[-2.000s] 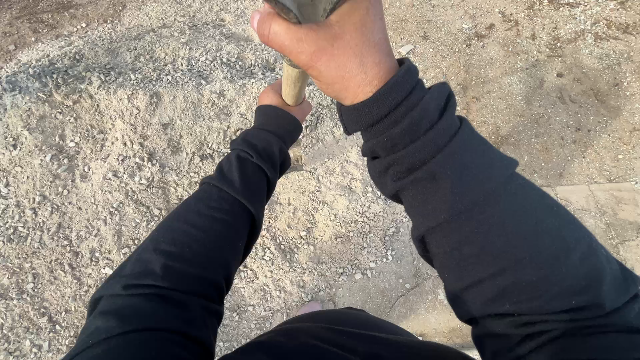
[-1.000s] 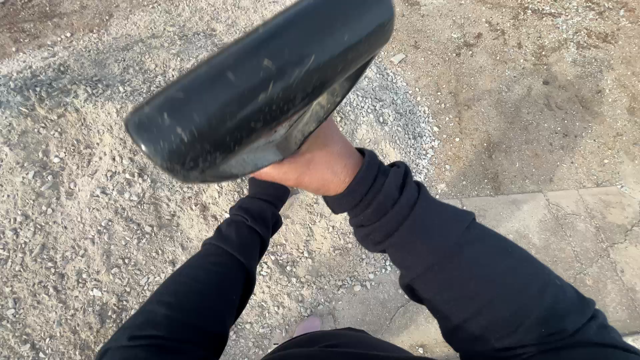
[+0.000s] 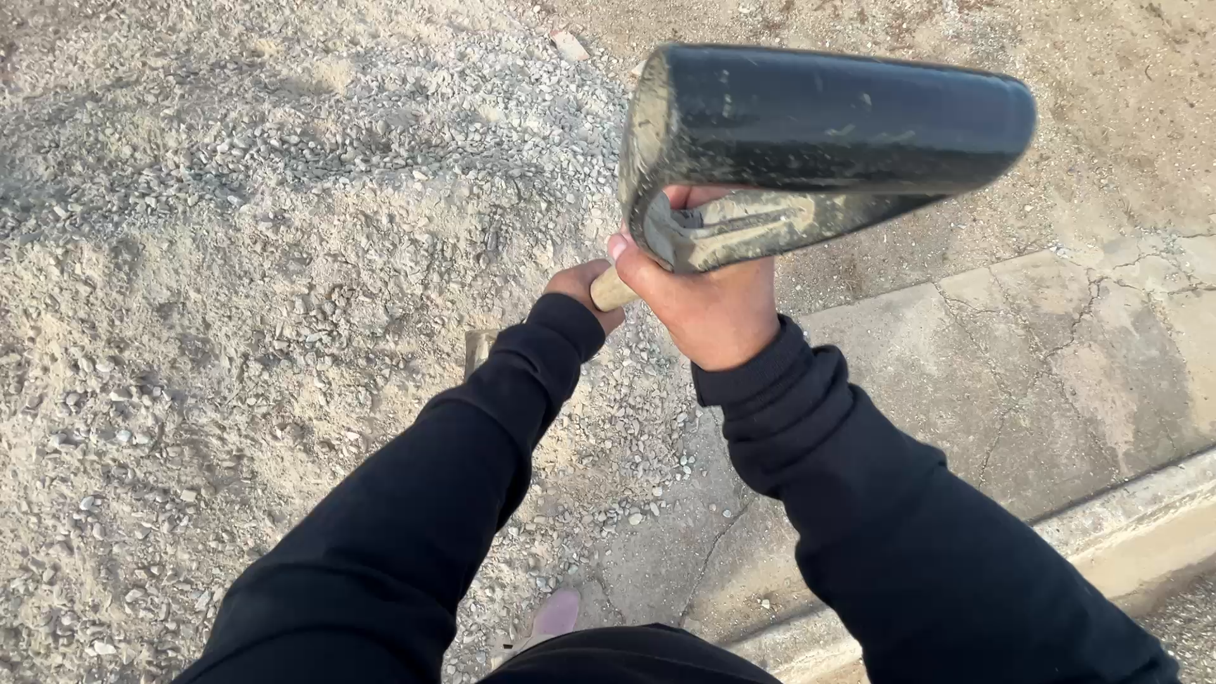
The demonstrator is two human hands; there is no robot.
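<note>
A black D-shaped tool handle [image 3: 836,119], scuffed and dusty, looms large at the upper right, near the camera. My right hand [image 3: 717,294] grips it at its base, where it joins a wooden shaft [image 3: 613,290]. Lower on that shaft my left hand [image 3: 584,290] is closed, partly behind the shaft and my sleeve. Just beyond my left cuff a small piece of the tool's lower part [image 3: 479,350] shows against the gravel; the rest is hidden by my arm.
Loose gravel and pale soil [image 3: 237,285] cover the left side. A cracked concrete slab [image 3: 1026,370] lies at the right, with a raised concrete curb [image 3: 1130,513] along it. The toe of a shoe [image 3: 557,613] shows at the bottom.
The black handle, barely in view at the top two seconds ago, came into full view and has since swung to the right. Both hands still hold the tool.
</note>
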